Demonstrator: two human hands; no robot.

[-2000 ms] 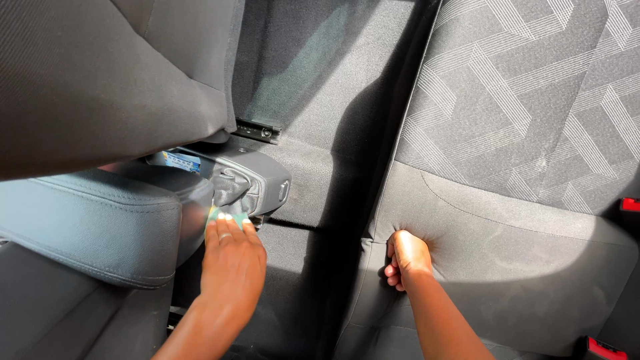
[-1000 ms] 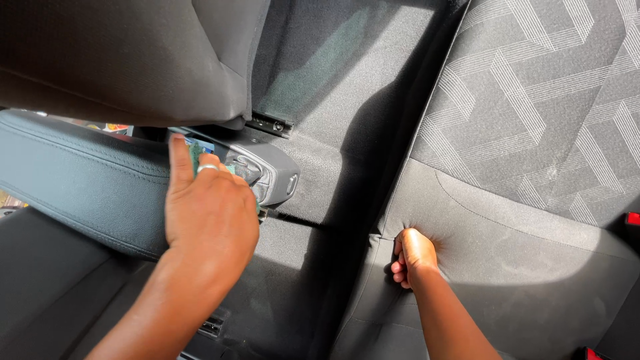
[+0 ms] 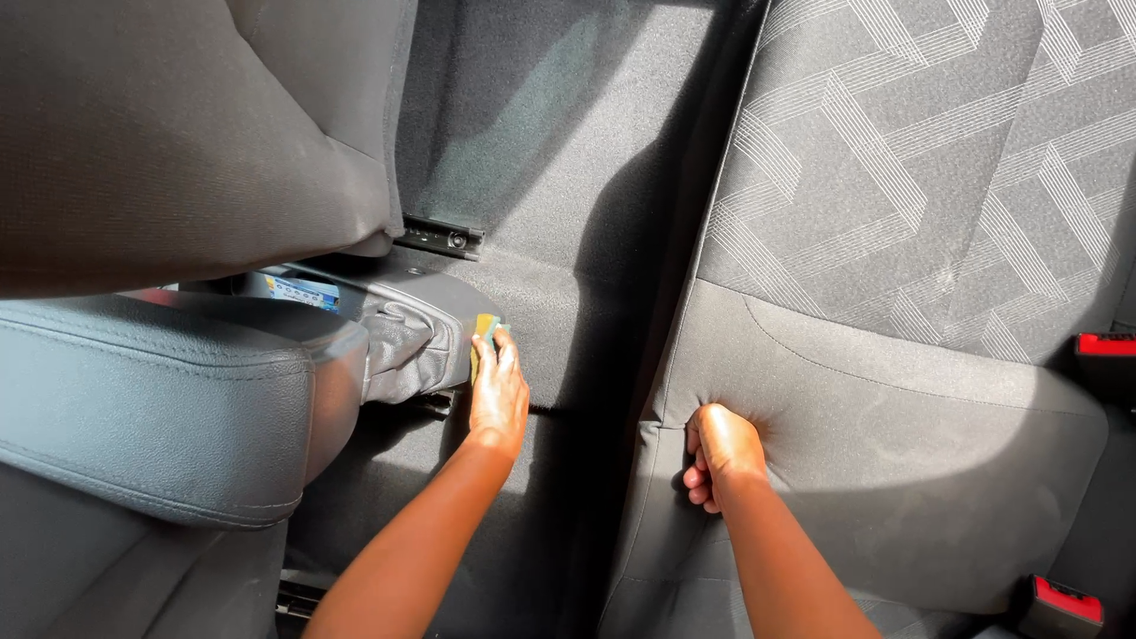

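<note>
My left hand [image 3: 500, 390] presses a yellow and light-blue cloth or sponge [image 3: 484, 333] against the rear end of the car's centre console [image 3: 444, 297]; its exact kind cannot be told. Beside it, the console's grey gaiter [image 3: 404, 346] lies in loose folds, at the end of the padded blue-grey armrest [image 3: 160, 408]. My right hand [image 3: 723, 453] is closed into a fist, knuckles pushed into the front part of the grey rear seat cushion [image 3: 852, 453], which dents around it. Nothing shows in that fist.
Front seats flank the console, one with its backrest [image 3: 195, 133] at upper left. A metal seat rail [image 3: 439, 238] ends on the carpeted floor [image 3: 550, 231]. A blue printed packet [image 3: 303, 291] lies in the console. Red seat belt buckles [image 3: 1065, 599] stand at the right.
My left hand has moved from over the console, beside the gaiter, rightward to the console's rear end. My right fist stays on the seat cushion.
</note>
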